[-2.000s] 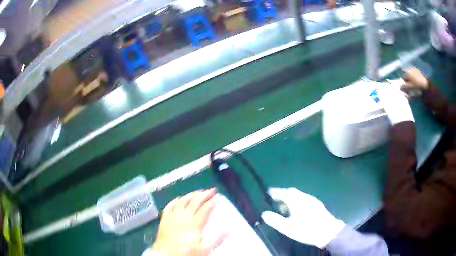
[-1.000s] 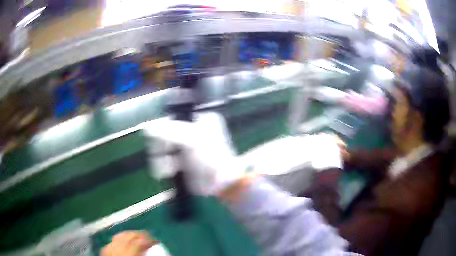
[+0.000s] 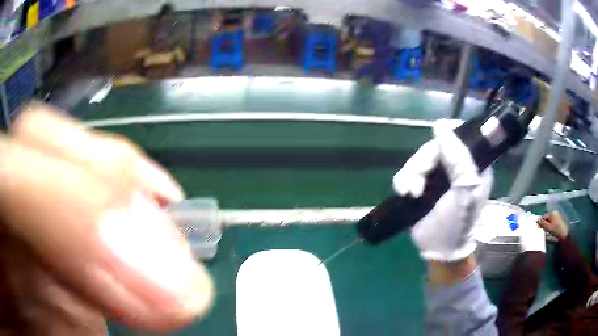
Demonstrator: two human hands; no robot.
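Note:
My right hand [image 3: 452,190], in a white glove, is closed around a black electric screwdriver [image 3: 426,197]. Its thin bit points down and left, its end at the upper right edge of the white housing [image 3: 285,295]; contact cannot be told. The housing lies on the green bench, cut off by the bottom edge. My left hand [image 3: 98,230] is bare, very near the camera, large and blurred at the left; whether its fingers hold something cannot be told. A clear screw bin [image 3: 200,226] stands behind it, partly hidden.
A green conveyor [image 3: 275,177] with a pale rail [image 3: 295,216] runs beyond the bench. A grey post [image 3: 547,118] stands at the right. A neighbour's hands and brown sleeves [image 3: 524,289] are at another white housing [image 3: 498,246]. Blue stools [image 3: 319,51] are beyond.
The view has turned and steadied. My right hand, earlier near the housing and then raised, now holds the screwdriver with its bit at the housing. My left hand has come up close to the camera.

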